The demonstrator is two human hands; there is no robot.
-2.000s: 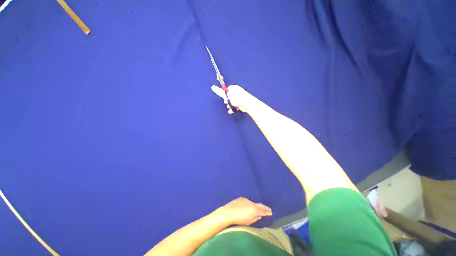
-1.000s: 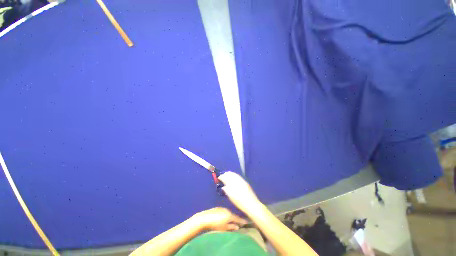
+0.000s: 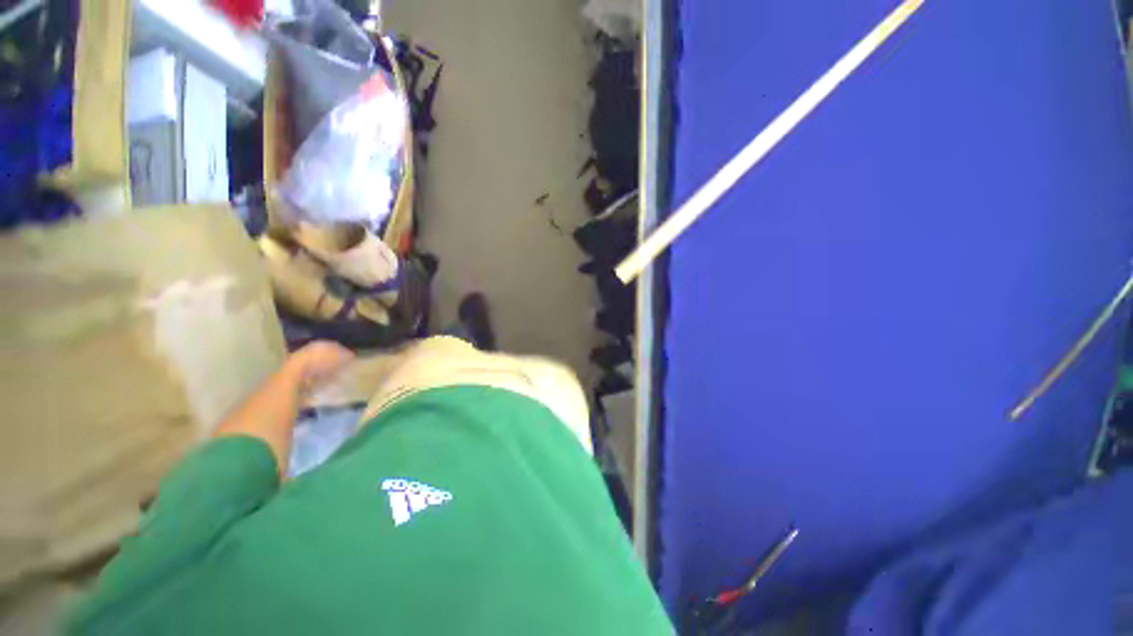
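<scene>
Blue fabric [image 3: 870, 323] covers the table on the right. The scissors [image 3: 760, 579], with silver blades and red-and-dark handles, are at the bottom right over the fabric near the table edge; no hand shows on them. A long wooden stick [image 3: 770, 139] lies slantwise with one end past the table edge. A second stick [image 3: 1071, 352] lies at the far right. My left hand [image 3: 321, 360] is low at my side, by the cardboard box, small and blurred; its fingers are not clear. My right hand is out of view.
A large brown cardboard box [image 3: 124, 373] stands at left. An open box [image 3: 276, 137] with plastic bags is beyond it, beside a shelf with white boxes [image 3: 180, 131]. The floor [image 3: 497, 149] has dark scraps [image 3: 611, 137] along the table. Loose blue folds [image 3: 1019, 578] are at bottom right.
The view has turned left, from the table to the floor alongside it. My left hand has left the fabric for my side. My right hand, earlier on the scissors, is out of view.
</scene>
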